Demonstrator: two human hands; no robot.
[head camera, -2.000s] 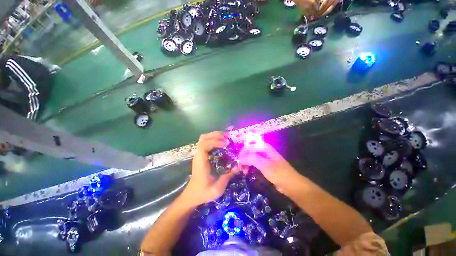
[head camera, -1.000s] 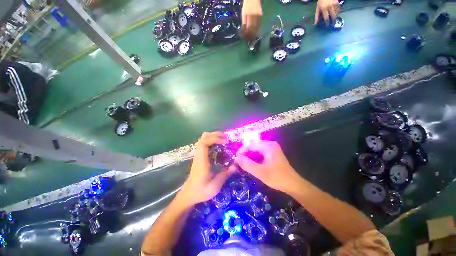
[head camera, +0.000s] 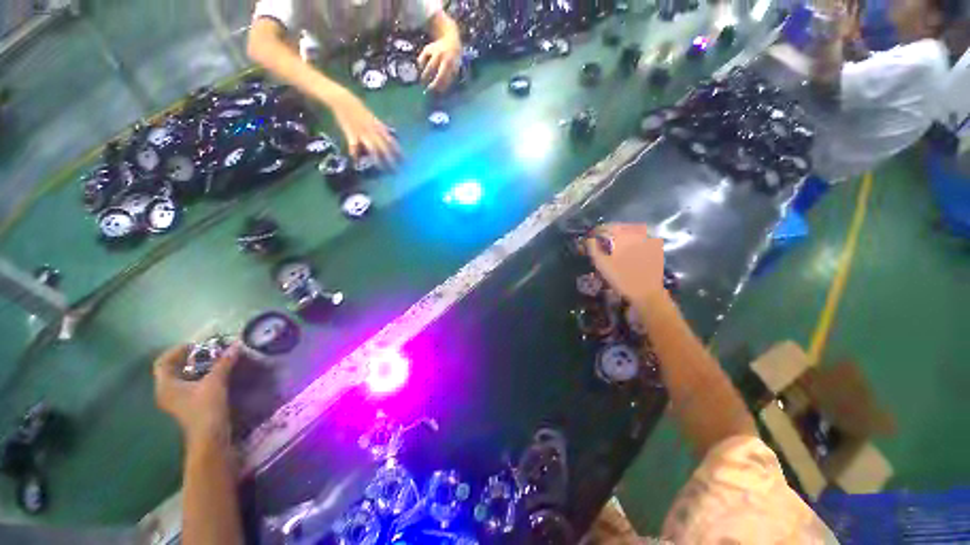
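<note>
My left hand (head camera: 195, 396) holds a dark LED module (head camera: 208, 357) over the green belt at the left. A black wheel-like housing (head camera: 270, 332) is just right of it; I cannot tell whether they touch. My right hand (head camera: 634, 262) is at the heap of black housings (head camera: 617, 362) on the dark bench, its fingertips at a dark round piece (head camera: 581, 236); its grip is hidden. A magenta-lit module (head camera: 387, 370) glows by the pale rail. More modules (head camera: 394, 492), some lit blue, lie nearest me.
The pale rail (head camera: 468, 275) separates bench and green belt. A cyan-lit module (head camera: 465, 194) and a large heap (head camera: 202, 149) are on the belt. Another person's hands (head camera: 367, 133) are over the belt. Another heap (head camera: 745, 122) lies far right. An open cardboard box (head camera: 782, 367) is at right.
The view has turned right. My hands have moved apart: the left, with a module, over the belt, the right to the housing heap. The magenta light is out of my hands.
</note>
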